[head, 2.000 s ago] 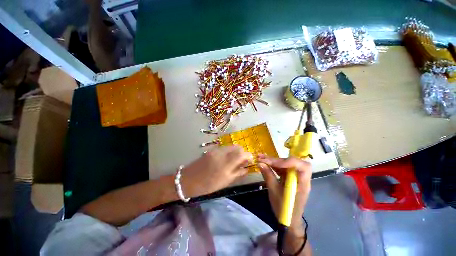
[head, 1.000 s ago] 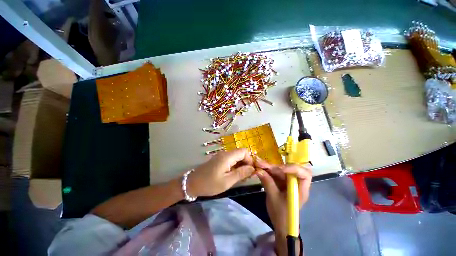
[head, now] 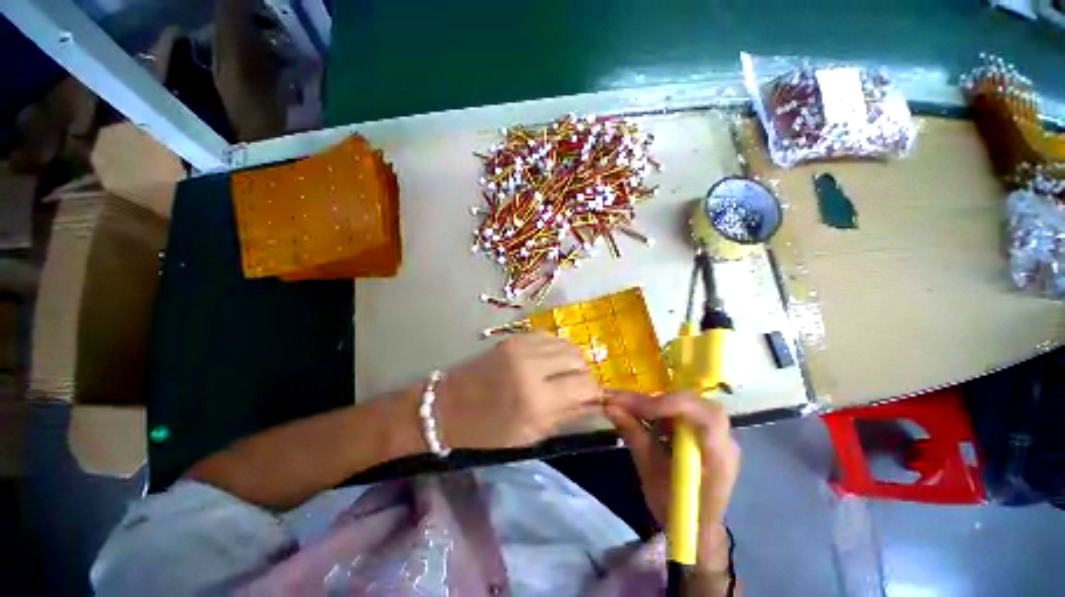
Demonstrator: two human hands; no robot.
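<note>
The golden-yellow board panel lies on the pale work board, its lower left covered by my left hand. My left hand, bare with a bead bracelet, lies over the panel's left edge; whether its fingers hold anything is hidden. My right hand holds the yellow soldering iron, its dark tip pointing away from me, below the can. My right thumb and index fingertips are near my left fingertips at the panel's lower edge. A red-and-white lead sticks out at the panel's left edge. The leads pile lies beyond the panel.
A stack of orange-brown panels lies left. The round can stands right of the pile. Right of it are a green scrap, a bag of leads and bundled panels. A black block lies near the iron. A red stool stands below.
My left hand has flattened and spread over the panel's left part, covering more of the leads there. The iron has moved from the can's rim to below it.
</note>
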